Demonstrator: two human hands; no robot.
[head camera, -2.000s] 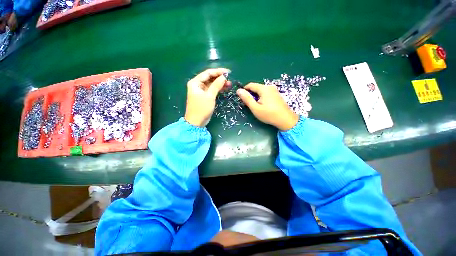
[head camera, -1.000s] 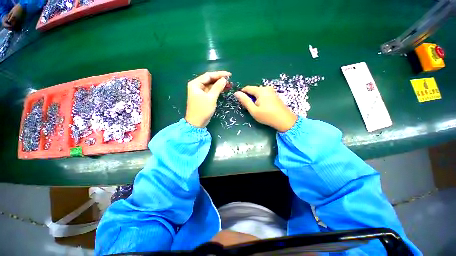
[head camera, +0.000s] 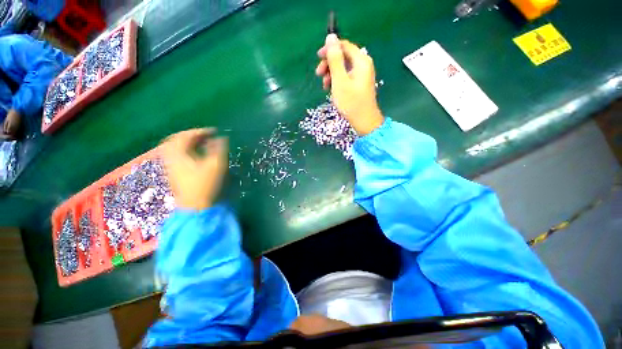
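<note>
My right hand (head camera: 351, 82) holds a dark slim tool (head camera: 332, 24), its end pointing away from me, above the green bench. My left hand (head camera: 194, 167) is blurred over the right edge of the near red parts tray (head camera: 89, 278); its fingers are bent and I cannot tell whether it holds a part. The tray is heaped with silvery parts (head camera: 140, 202). A pile of whitish-silver parts (head camera: 326, 126) lies just below my right hand, which partly covers it. Thin offcuts (head camera: 276, 157) lie scattered on the green surface between my hands.
A white card or flat box (head camera: 451, 86) lies to the right. Beyond it are a yellow label (head camera: 542, 44) and part of a yellow box (head camera: 534, 7). A second red tray (head camera: 95, 112) stands far left, beside another person's blue sleeve (head camera: 31, 65).
The view has turned and shifted. My hands have moved apart: the left one back to the near tray, the right one away from the offcuts with the tool, now above the pile.
</note>
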